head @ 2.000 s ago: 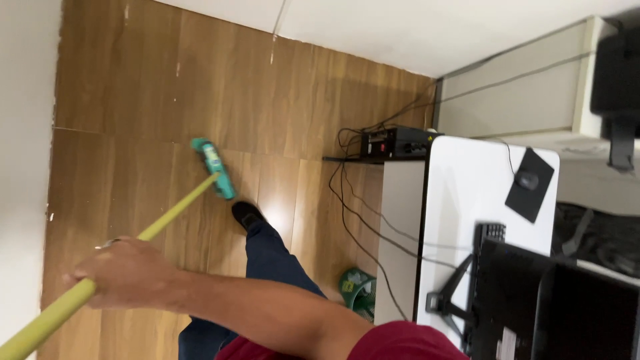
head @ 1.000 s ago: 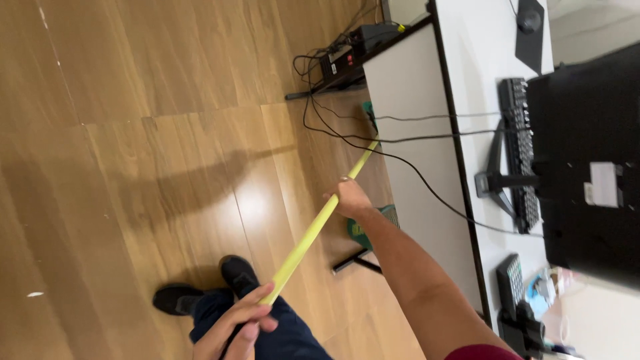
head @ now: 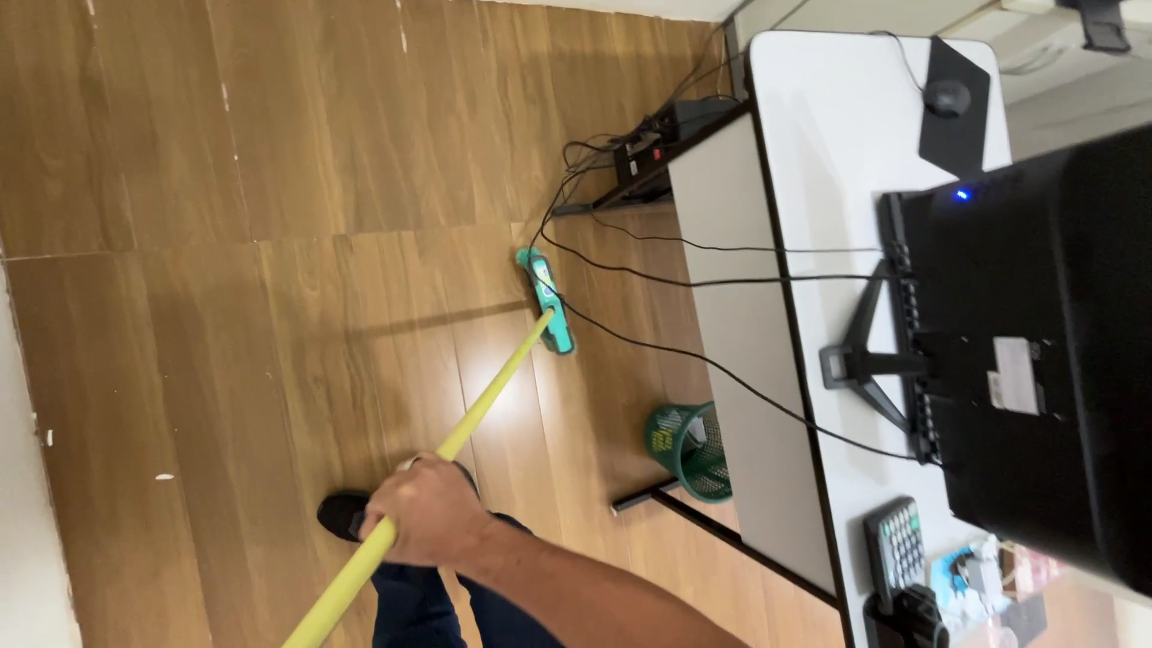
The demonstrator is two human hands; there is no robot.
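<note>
My right hand is closed around the yellow broom handle, above my dark shoes. The handle runs from the bottom edge up to a teal broom head, which lies on the wood floor left of the desk. A black cable passes across the broom head in this view. My left hand is out of view, and the handle's upper end is cut off by the bottom edge.
A white desk with a black monitor stands at right, its cables hanging down its side. A green mesh wastebasket, metal desk legs and a black electrical box are by it. White bits lie on the floor.
The broom head has come out from beside the desk onto the open floor. My left hand, on the handle one second ago, has gone out of view. My right hand stays on the handle.
</note>
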